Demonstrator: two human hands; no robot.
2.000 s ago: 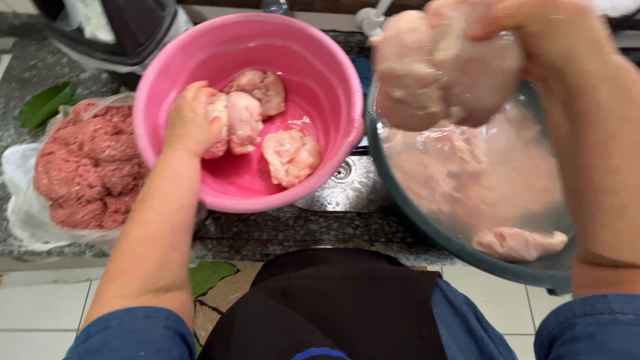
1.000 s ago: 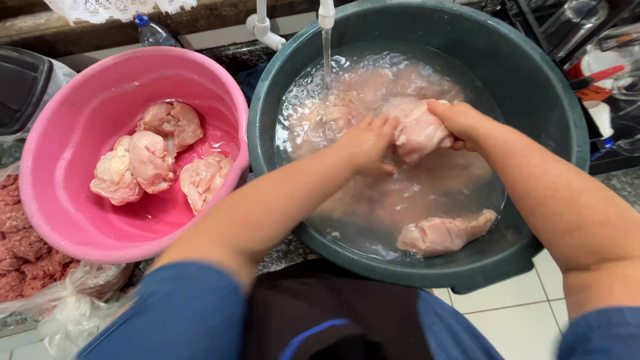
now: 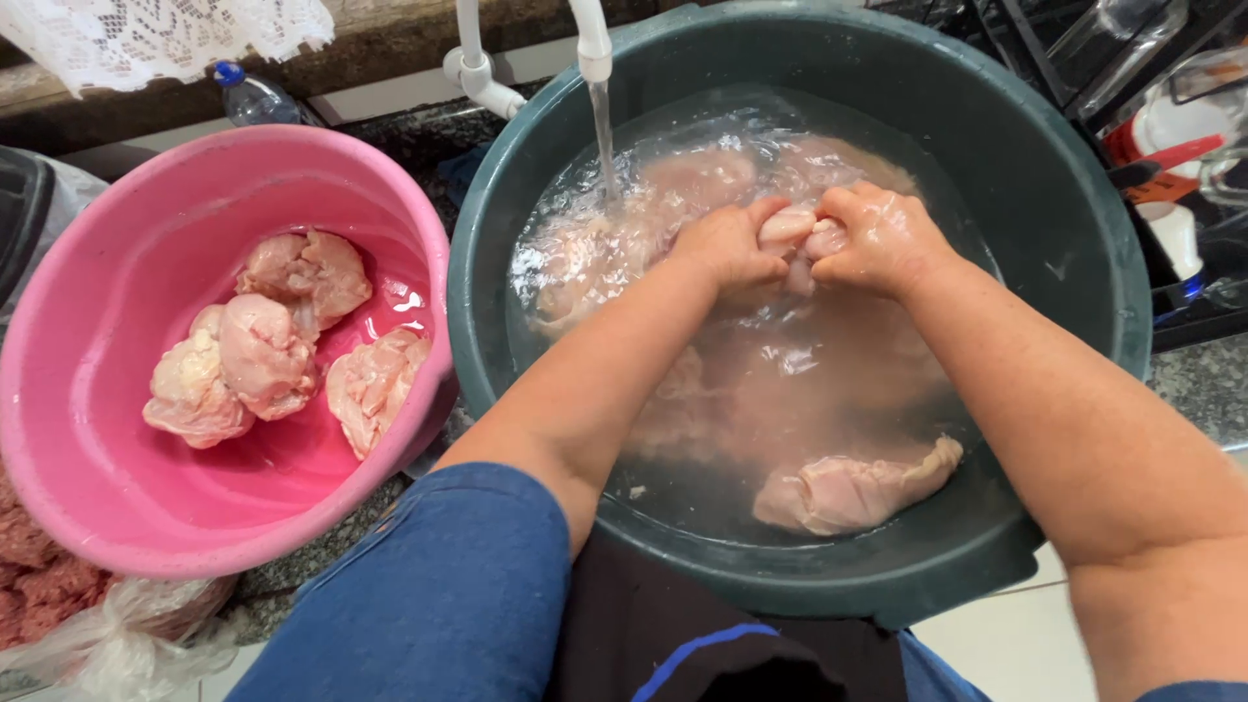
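Both my left hand (image 3: 731, 249) and my right hand (image 3: 882, 239) grip one piece of raw chicken (image 3: 801, 242) between them, at the water surface in a large dark green tub (image 3: 1063, 224). More chicken lies under the cloudy water, its outlines blurred. One pale piece of chicken (image 3: 848, 492) shows near the tub's front wall. Water runs from a white faucet (image 3: 594, 49) into the tub's left part. Left of the tub, a pink basin (image 3: 107, 292) holds several raw chicken pieces (image 3: 265, 356).
Ground meat (image 3: 49, 585) in a clear plastic bag lies at the lower left. A bottle with a blue cap (image 3: 255, 97) stands behind the pink basin, below a lace cloth (image 3: 166, 29). At the right is a black rack (image 3: 1160, 263) with containers and a red-handled utensil.
Two seconds ago my left hand was in the pink basin and my right hand held chicken above the tub. Now both hands are together at the tub's water. The view has shifted right.
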